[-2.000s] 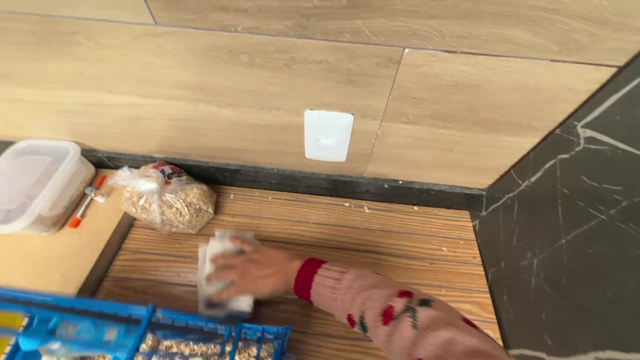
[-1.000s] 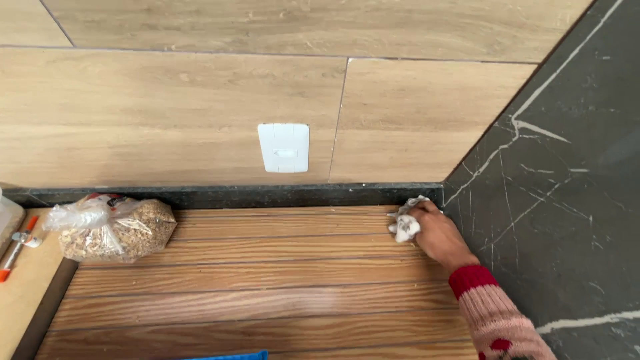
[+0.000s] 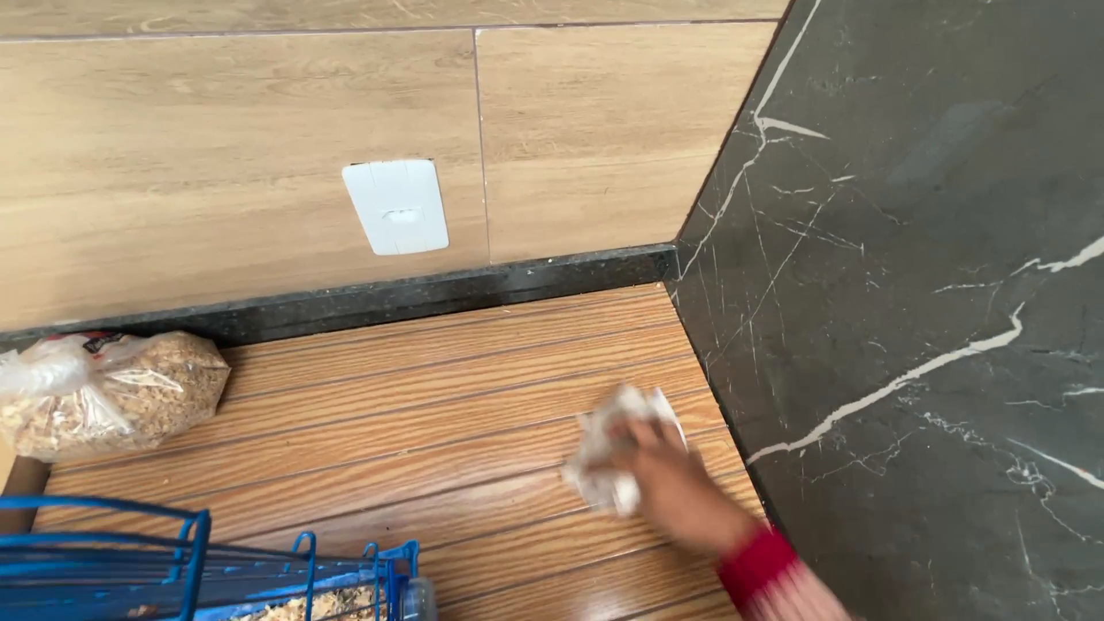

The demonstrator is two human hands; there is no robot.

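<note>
My right hand [image 3: 668,479], in a pink knit sleeve with a red cuff, presses a crumpled white cloth or paper wipe [image 3: 608,448] on the striped wood-look surface [image 3: 414,431], right of its middle. Hand and wipe are blurred. At the lower left stands a blue wire cage [image 3: 194,561] with wood shavings [image 3: 332,604] inside, apart from the hand. A clear plastic bag of wood shavings [image 3: 129,392] lies at the left against the dark skirting. My left hand is not in view.
Behind the surface, a black stone strip [image 3: 448,293] runs below a wood-look tiled wall [image 3: 224,172] with a white wall plate [image 3: 397,207]. A dark veined stone panel [image 3: 906,302] bounds the right side.
My right hand has gone with the wipe from beside the bag to the back right corner, then forward toward the near side. The view has shifted right.
</note>
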